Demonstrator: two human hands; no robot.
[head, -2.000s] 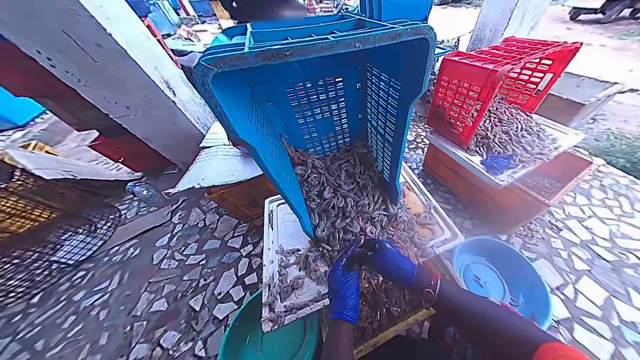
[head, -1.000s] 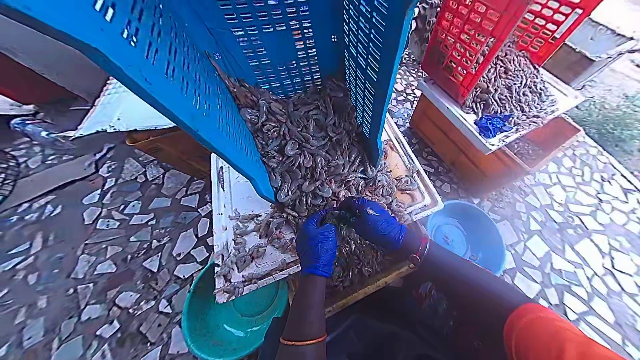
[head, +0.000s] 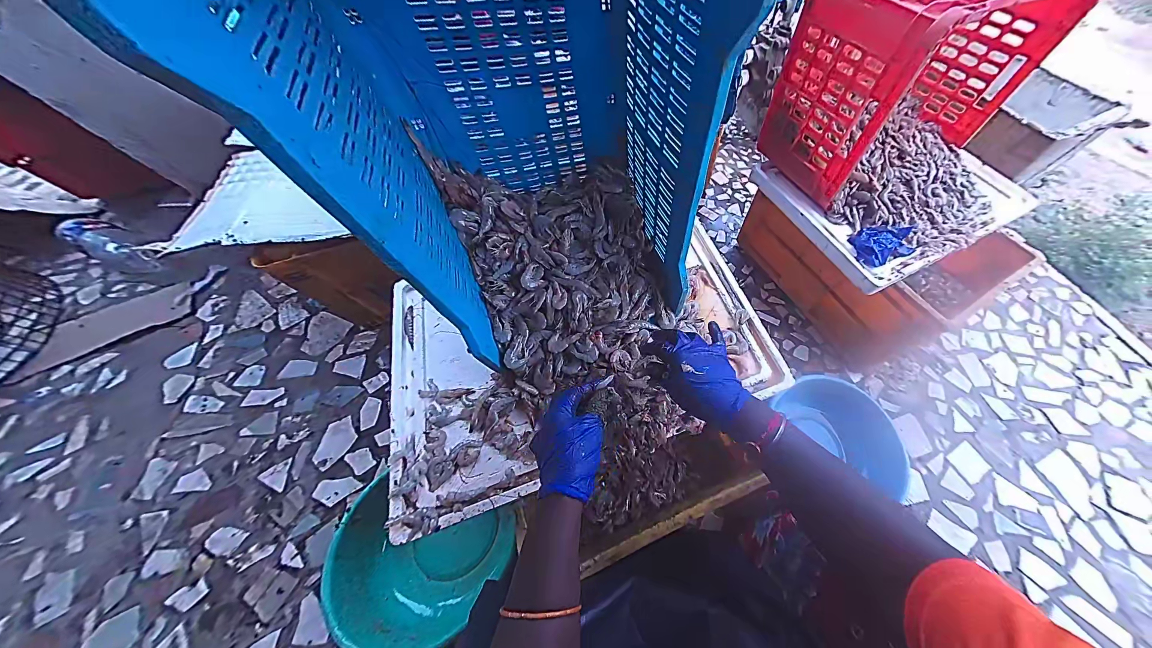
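Raw shrimp (head: 567, 279) spill from a tilted blue plastic crate (head: 360, 171) onto a white tray (head: 450, 360) and down over its near edge. My left hand (head: 569, 441), in a blue glove, is at the near part of the heap with its fingers curled; a shrimp seems to be at its fingertips. My right hand (head: 704, 373), also in a blue glove, touches the heap's right side, fingers partly spread and tips among the shrimp. Whether it holds one cannot be told.
A green basin (head: 414, 576) stands at the tray's near left, a light blue basin (head: 846, 432) at its right. Back right, a red crate (head: 837, 90) with shrimp and a blue glove (head: 880, 245) rests on a white tray above an orange crate (head: 810, 279). The floor is stone mosaic.
My hands, close together over the heap a second ago, are now farther apart, the right one at the heap's right side. The view has tipped down since the earliest frame.
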